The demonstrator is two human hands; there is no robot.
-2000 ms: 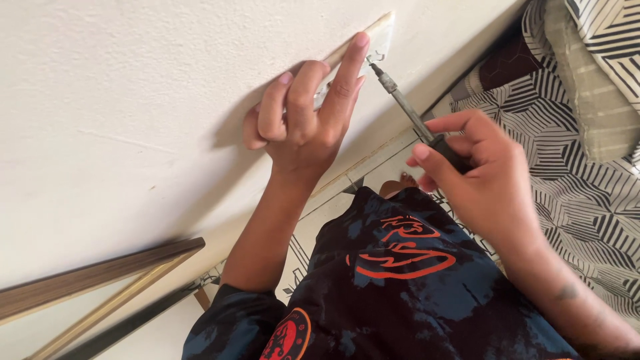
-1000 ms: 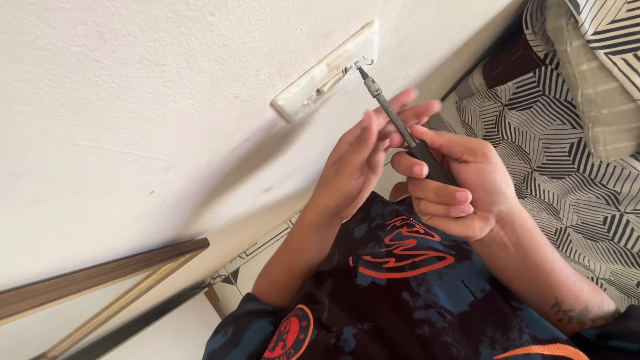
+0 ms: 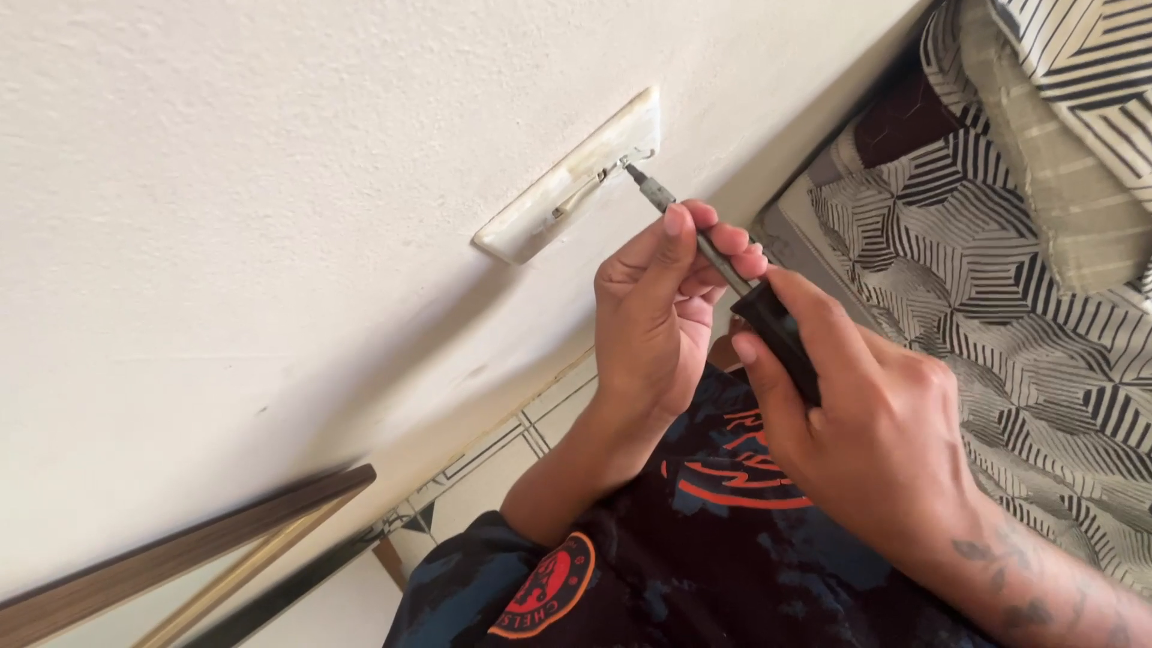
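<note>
A long-shafted screwdriver with a black handle (image 3: 783,342) is in my right hand (image 3: 873,423), its tip at the upper right part of a white wall plate (image 3: 585,180). My left hand (image 3: 657,306) is closed round the metal shaft, thumb and fingers just behind the grey bit holder (image 3: 656,192). The plate is stained, sits at a slant on the wall and has a slot or fitting along its middle. Whether the tip sits in a screw is too small to tell.
The cream wall (image 3: 270,180) fills the left and top. A wooden frame (image 3: 198,540) leans at the lower left, above pale floor tiles (image 3: 495,459). On the right lies a black-and-white patterned cover (image 3: 1008,315) with a beige striped cloth (image 3: 1053,162).
My left hand was on the wall plate, then came off it and now holds the screwdriver's shaft. My right hand has kept the screwdriver, its grip on the handle shifting.
</note>
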